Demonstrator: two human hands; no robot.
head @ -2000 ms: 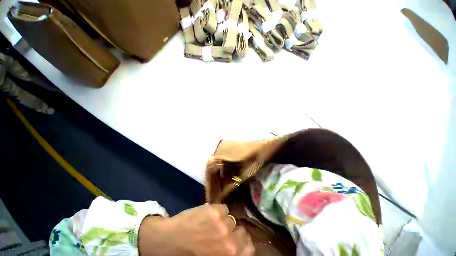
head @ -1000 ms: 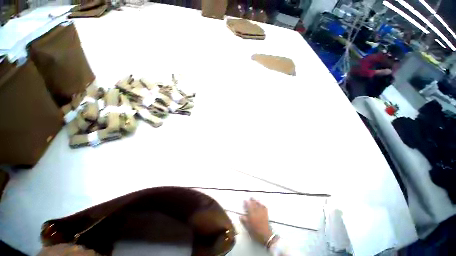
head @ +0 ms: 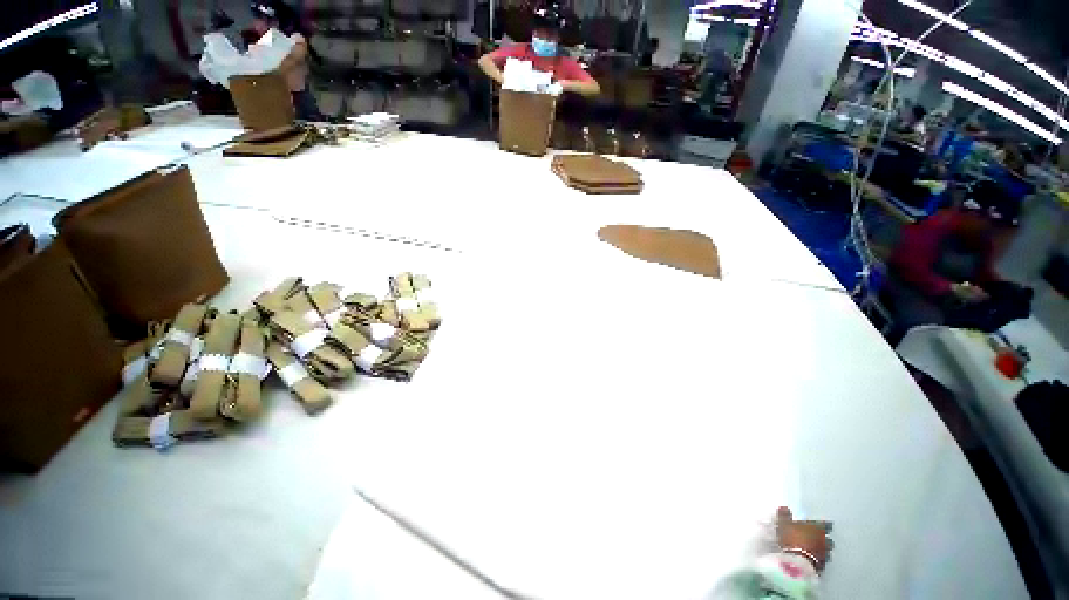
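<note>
My right hand (head: 804,537) is small near the bottom right, low over the white surface. Its fingers are blurred, and I cannot tell whether it grips the white sheet. A white sheet (head: 469,516), hard to tell from the white table, spreads in front of me with a dark slanting line at its lower left edge. My left hand is out of the picture. The brown bag from before is not in view.
Bundled tan straps with white bands (head: 307,342) lie heaped at left. Stuffed brown bags (head: 147,252) stand at the left edge. A flat brown piece (head: 662,249) and stacked flat bags (head: 597,172) lie further back. A masked person stuffs a bag (head: 528,121) across the table.
The view has risen and shows the far end of the hall. The open brown bag and my left hand have left the picture. My right hand shows further to the right.
</note>
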